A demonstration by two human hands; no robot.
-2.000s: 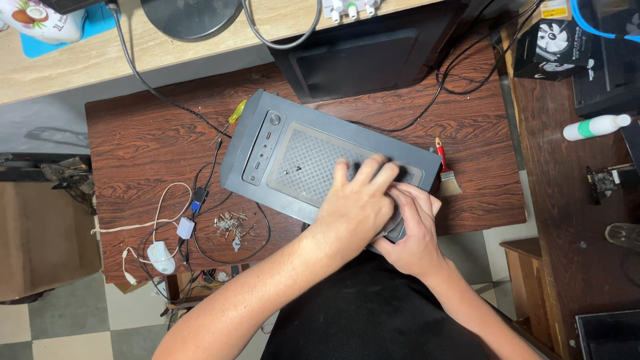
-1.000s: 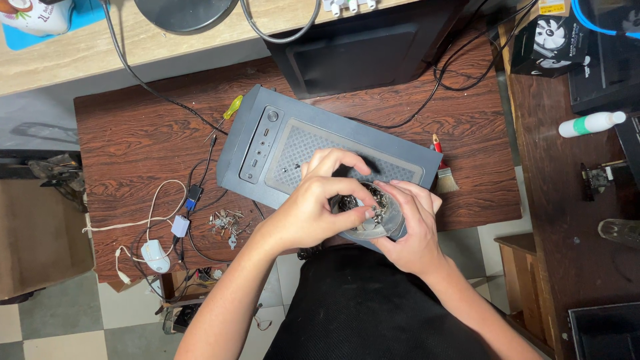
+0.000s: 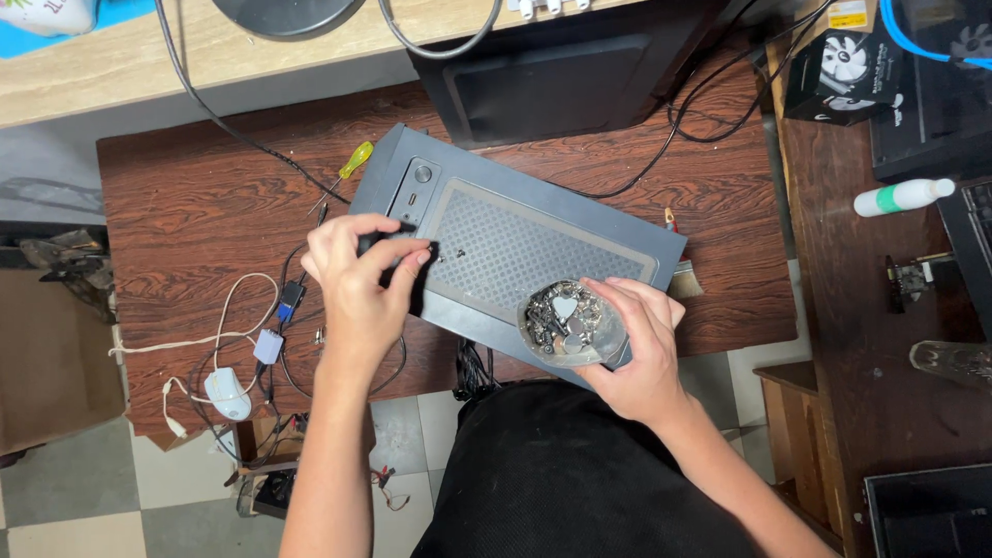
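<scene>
A computer case [image 3: 612, 225] lies on the wooden table, its mesh dust filter [image 3: 535, 240] facing up. Over the case's near right part, my right hand [image 3: 635, 341] grips a clear plastic cup [image 3: 570, 324] filled with screws and small metal parts. My left hand [image 3: 364, 263] is above the case's left end, thumb and forefinger pinched on what looks like a tiny screw [image 3: 431, 247]; the fingers partly cover it. A few small screws [image 3: 460, 253] lie on the mesh beside those fingertips. Beyond the case's left corner lies a screwdriver with a yellow handle [image 3: 356, 160].
A white mouse [image 3: 228, 393], cables and a blue-ended adapter [image 3: 288, 301] lie at the table's left. Behind stands a black computer case [image 3: 550, 85]. A paintbrush [image 3: 685, 279] lies right of the grey case. A white bottle [image 3: 903, 198] and a fan box [image 3: 833, 77] are farther right.
My left hand has moved from inside the cup to the left end of the case. My right hand still holds the cup, which was largely hidden by the hands two seconds ago.
</scene>
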